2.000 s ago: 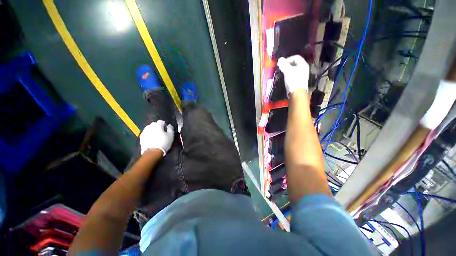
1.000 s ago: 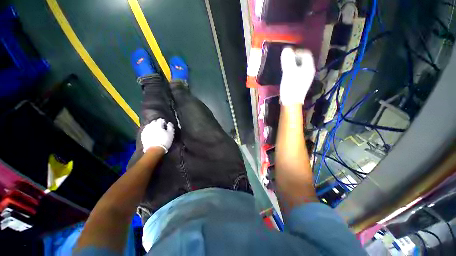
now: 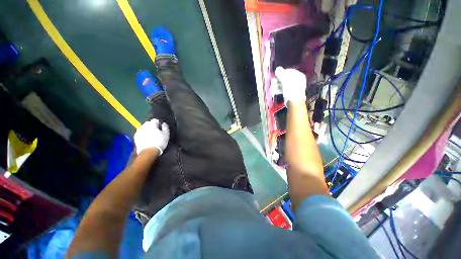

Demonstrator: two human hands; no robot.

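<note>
Flat black electronic units lie on the pink-matted shelf (image 3: 263, 35) to the right. My right hand (image 3: 291, 85), in a white glove, is over the shelf at the near end of one large black unit (image 3: 293, 46). Its fingers are bent; whether they grip anything cannot be told. Another black unit (image 3: 281, 117) with a red edge lies nearer to me, partly behind my right forearm. My left hand (image 3: 152, 136), in a white glove, rests on my thigh with its fingers curled.
Black power adapters (image 3: 329, 66) sit in a pale power strip behind the units. Blue network cables (image 3: 365, 66) loop beyond it. A curved bench edge (image 3: 399, 146) runs at the right. The green floor (image 3: 101, 45) has yellow lines. A yellow and white tag (image 3: 21, 150) is at the left.
The view has moved along the shelf, and my feet have stepped. My right hand has moved from one black unit to the end of another. My left hand stays on my thigh.
</note>
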